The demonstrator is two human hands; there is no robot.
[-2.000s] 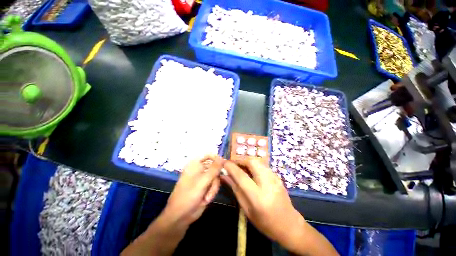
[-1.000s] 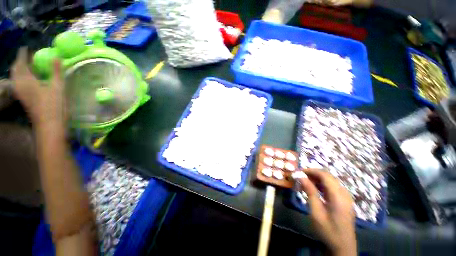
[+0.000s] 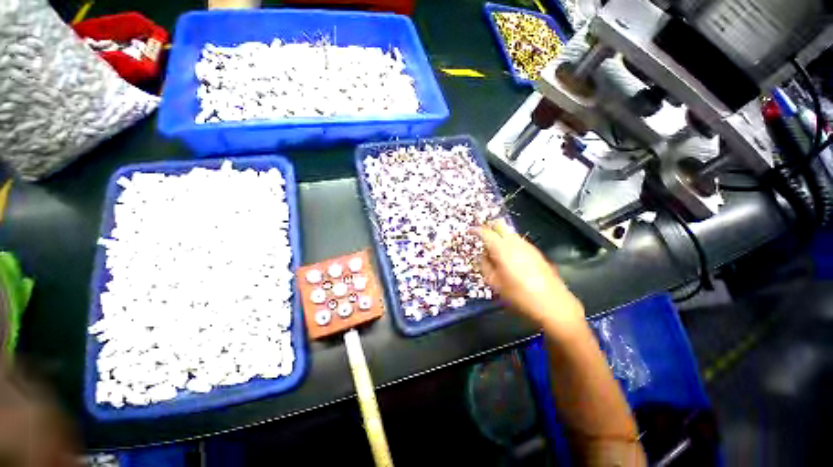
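Observation:
The reddish-brown fixture block [image 3: 340,294] lies on the bench between two blue trays, with round white parts in its holes. Its pale yellow stick handle [image 3: 367,399] points towards me. The left tray [image 3: 298,274] is full of small white pieces. The right tray [image 3: 399,315] holds white-and-purplish pieces with thin leads. My right hand [image 3: 527,274] reaches over the right tray's right edge, fingertips down among the pieces; whether they grip one is hidden. A blurred, skin-coloured shape, likely my left hand or arm [image 3: 32,424], is cut off at the lower left.
A large blue bin [image 3: 301,135] of white parts stands behind the trays, beside a clear bag [image 3: 55,100] and red bin [image 3: 151,68]. A bench press [image 3: 630,119] stands at right. A brass-coloured parts tray [image 3: 530,44] is behind. A blue crate [image 3: 671,351] sits below the bench edge.
The view has swung right. My right hand has moved from beside the fixture into the right tray. My left hand, earlier at the green fan, is now only a blur at the edge.

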